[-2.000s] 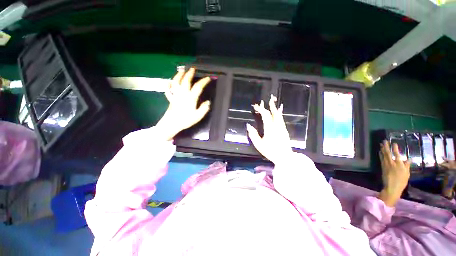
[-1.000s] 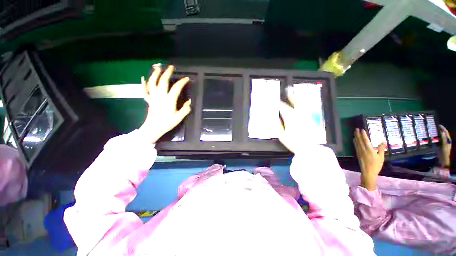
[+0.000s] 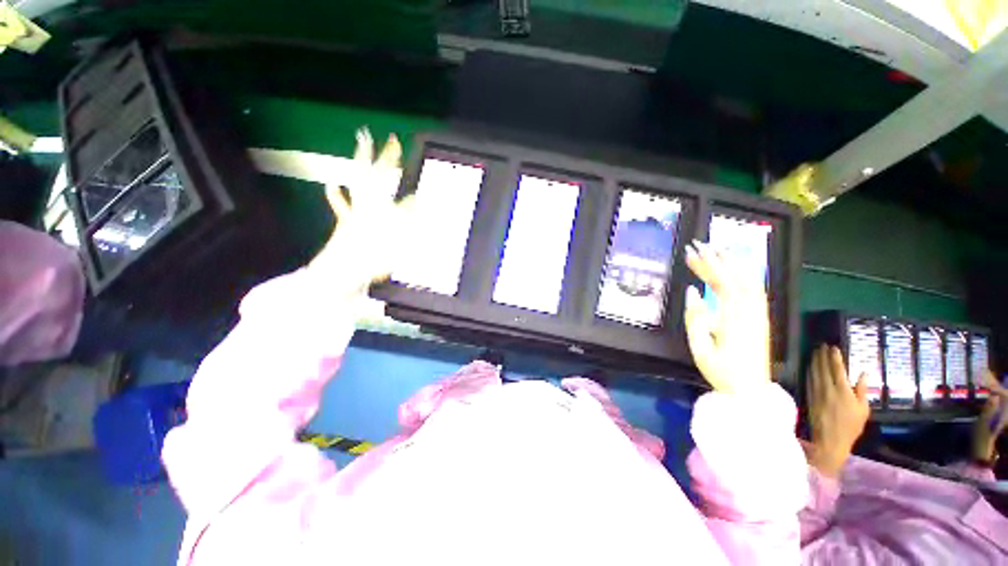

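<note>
A dark foam tray (image 3: 501,245) lies in front of me with several smartphones in a row of slots. The leftmost smartphone (image 3: 444,227) and the one beside it (image 3: 537,243) show white screens. The third smartphone (image 3: 639,260) shows a blue and white picture. The rightmost smartphone (image 3: 743,238) is lit white and blue, partly hidden by my right hand. My left hand (image 3: 370,210) is at the tray's left end, fingers apart, holding nothing. My right hand (image 3: 724,315) is over the rightmost smartphone, fingers apart, holding nothing.
A slanted foam tray (image 3: 197,166) with dark phones lies at left. At right, a neighbour's hands (image 3: 837,404) hold a smaller-looking phone tray (image 3: 928,410) with lit screens. A grey post (image 3: 884,138) with yellow tape stands behind. A blue stool (image 3: 135,431) is at lower left.
The two left phones went from dark to white. The third went from dark to white to a blue picture. My right hand moved right to the last phone. My left hand stayed by the tray's left end.
</note>
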